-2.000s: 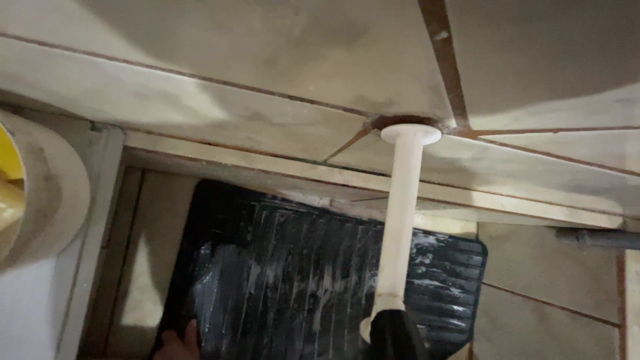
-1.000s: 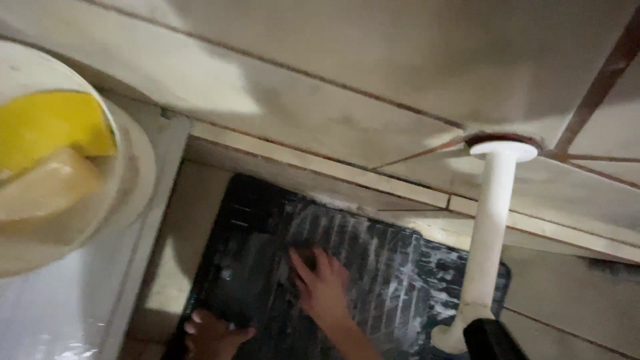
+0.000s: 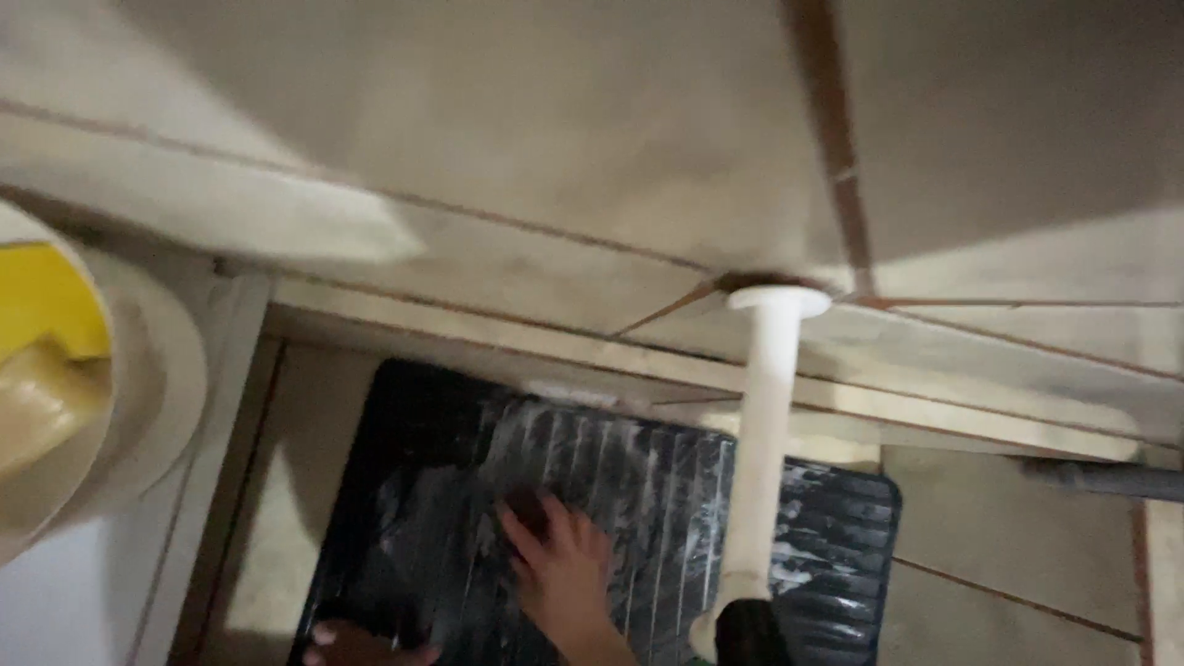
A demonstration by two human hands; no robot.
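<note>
A black ribbed plastic tray or mat (image 3: 638, 462), streaked with whitish suds, lies low against the tiled wall. On its ribs, left of the white pipe, is my right hand (image 3: 564, 573), its fingers bent around a small dark object (image 3: 529, 513) that blur keeps from being identified. My left hand (image 3: 370, 646) rests at the tray's lower left, largely cut off by the frame's bottom edge; its grip cannot be made out.
A white drain pipe (image 3: 763, 444) comes from the wall in front of the tray, with a black part (image 3: 751, 634) at its lower end. At left, a pale bucket (image 3: 153, 370) holds a yellow item (image 3: 46, 296). A grey pipe (image 3: 1128, 479) is at right.
Two seconds ago only one hand showed, at the tray's lower left; my right hand has since come onto the tray. Since one second ago, my left hand sits lower in the view. The view has shifted.
</note>
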